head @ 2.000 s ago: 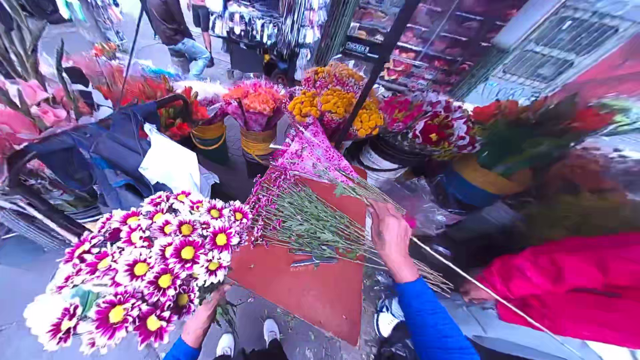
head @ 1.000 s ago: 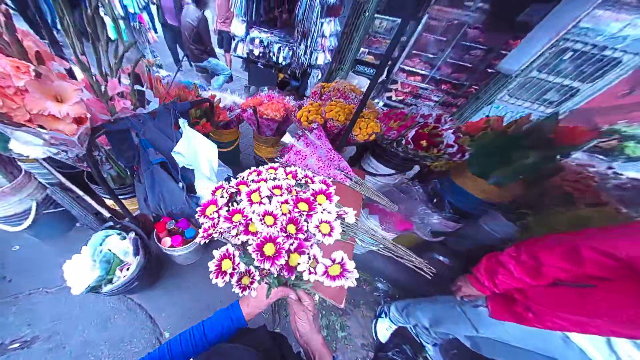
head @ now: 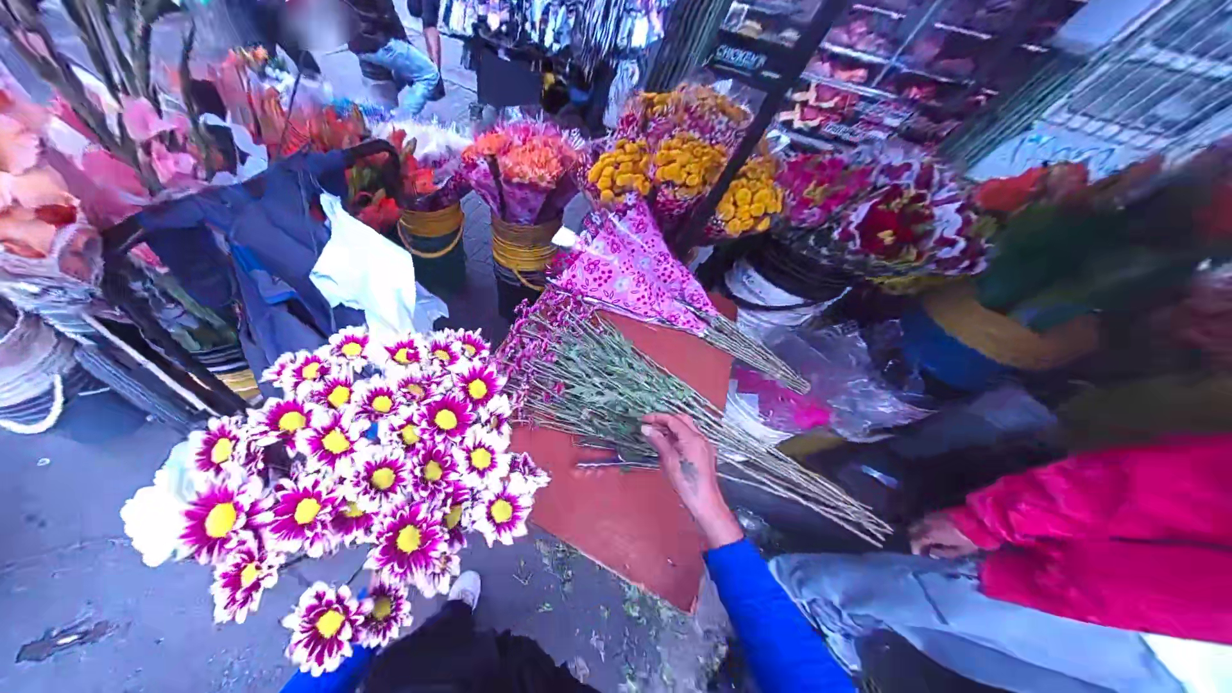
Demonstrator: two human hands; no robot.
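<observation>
A large bunch of purple-and-white chrysanthemums (head: 382,478) with yellow centres is held up at the left. My left hand is hidden beneath its blooms; only a blue sleeve shows below. My right hand (head: 685,467) is over the loose green flower stems (head: 654,385) on the reddish-brown board (head: 616,510), fingertips at the stems. Whether a stem is pinched between them, I cannot tell. Small magenta flowers (head: 539,346) top these stems. Behind them lies a bouquet in pink patterned wrapping (head: 635,265). A thin dark tool (head: 616,464) lies partly beside my fingers.
Buckets of orange (head: 529,159), yellow (head: 685,166) and dark red flowers (head: 895,226) line the back. A dark blue folding cart (head: 260,241) with white cloth is at left. Clear plastic (head: 837,380) lies right of the board. A person in a red jacket (head: 1107,539) is close at right.
One second ago both hands were together under the chrysanthemums, in front of the board. The bunch has moved left, and my right hand has moved to the loose stems.
</observation>
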